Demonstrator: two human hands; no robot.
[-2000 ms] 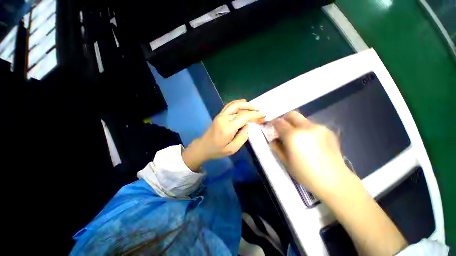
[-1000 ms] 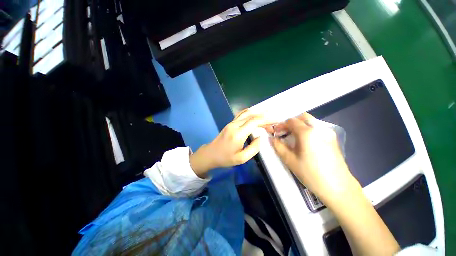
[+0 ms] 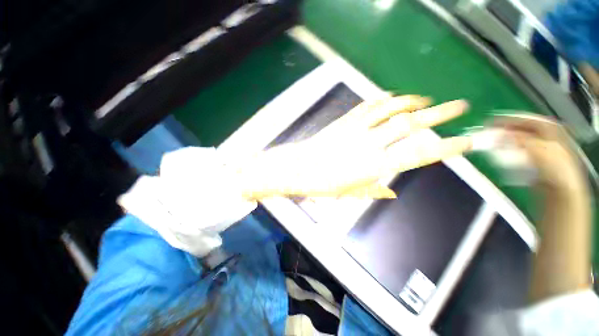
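A white foam tray (image 3: 476,236) holds dark tablets. The middle tablet (image 3: 410,223) lies back up, with a white barcode label (image 3: 417,290) at its near end. Another tablet (image 3: 318,117) is partly covered by my left arm, and a third tablet (image 3: 494,270) lies at the right. My left hand (image 3: 368,147) is over the tray, palm flat and fingers spread, with nothing visible in it. My right hand (image 3: 550,154) is blurred, right of the tray over the green surface. It holds a white wiping cloth (image 3: 502,147) in its fingers, close to my left fingertips.
A black rack (image 3: 177,59) with a row of white labels stands at upper left. A green conveyor surface (image 3: 407,49) with a pale metal rail (image 3: 483,69) runs behind the tray. Another person's blue sleeve (image 3: 579,29) shows at the top right, beside more trays.
The view has shifted, and more of the tray shows. My left hand has left the tray's edge and reached out over the tray. My right hand has lifted off the tablet and moved right with the cloth.
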